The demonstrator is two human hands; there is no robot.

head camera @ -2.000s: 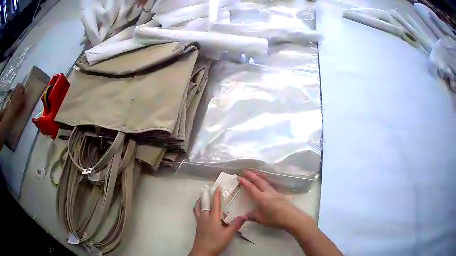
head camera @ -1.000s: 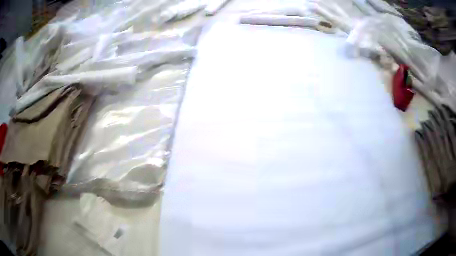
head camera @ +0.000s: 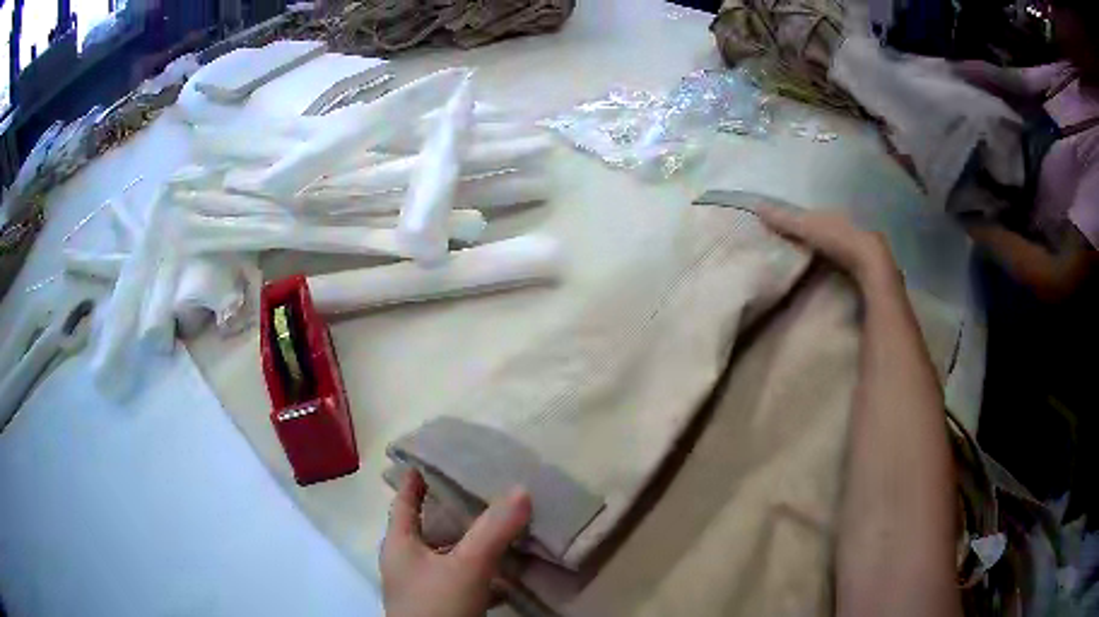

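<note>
A tan tote bag (head camera: 627, 362) lies slanted in front of me, its paler side up at the left and a fold of tan fabric at the right. My left hand (head camera: 452, 542) grips its near left corner, at a greyish strip (head camera: 512, 482), with thumb and fingers. My right hand (head camera: 832, 241) is on its far right edge, fingers over the fabric; the fingertips are partly hidden, but it holds the edge. The lower part of the bag is cut off by the picture's edge.
A red tape dispenser (head camera: 311, 380) stands left of the bag. White stuffing rolls (head camera: 422, 271) are heaped behind it. Crumpled clear plastic (head camera: 663, 121) lies at the back. The white-blue foam mat (head camera: 169, 482) is at the left. A person (head camera: 1036, 253) stands at the right; tan bags lie at the back.
The view has swung right to another part of the table. My hands, earlier on small white pieces and then out of view, now hold a tan tote bag.
</note>
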